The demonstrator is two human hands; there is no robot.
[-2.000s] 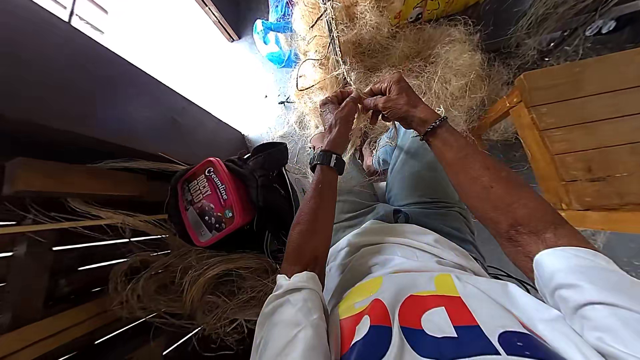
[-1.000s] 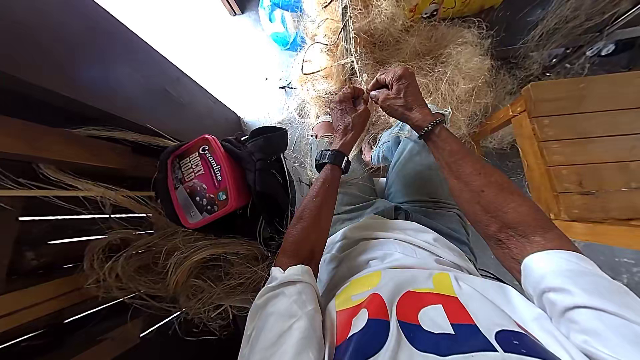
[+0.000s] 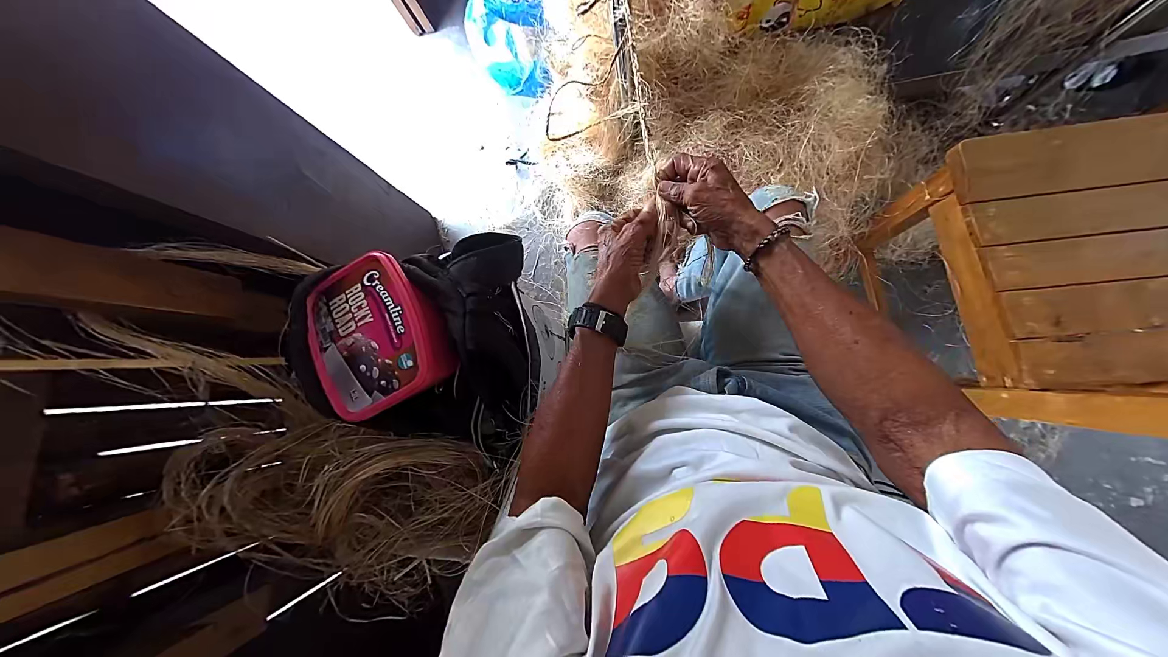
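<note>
A thin cord of pale plant fiber (image 3: 642, 119) runs down from the top of the view to my hands above my knees. My left hand (image 3: 626, 248), with a black watch at the wrist, pinches loose strands just below the cord's lower end. Close beside it, my right hand (image 3: 710, 203), wearing a braided bracelet, grips the fibers where they meet the cord. Loose strands hang between and below my fingers. Beyond both hands spreads a large heap of tangled tan fiber (image 3: 776, 109).
A pink ice cream tub (image 3: 379, 333) rests on a black bag (image 3: 484, 319) to the left, near a bundle of long fibers (image 3: 338, 502). On the right stands a wooden slatted chair (image 3: 1077, 255). A blue and white plastic bag (image 3: 506, 46) lies at the top.
My left hand has moved from beside the right hand's fingertips to slightly below them. More loose strands show between the hands than a second ago.
</note>
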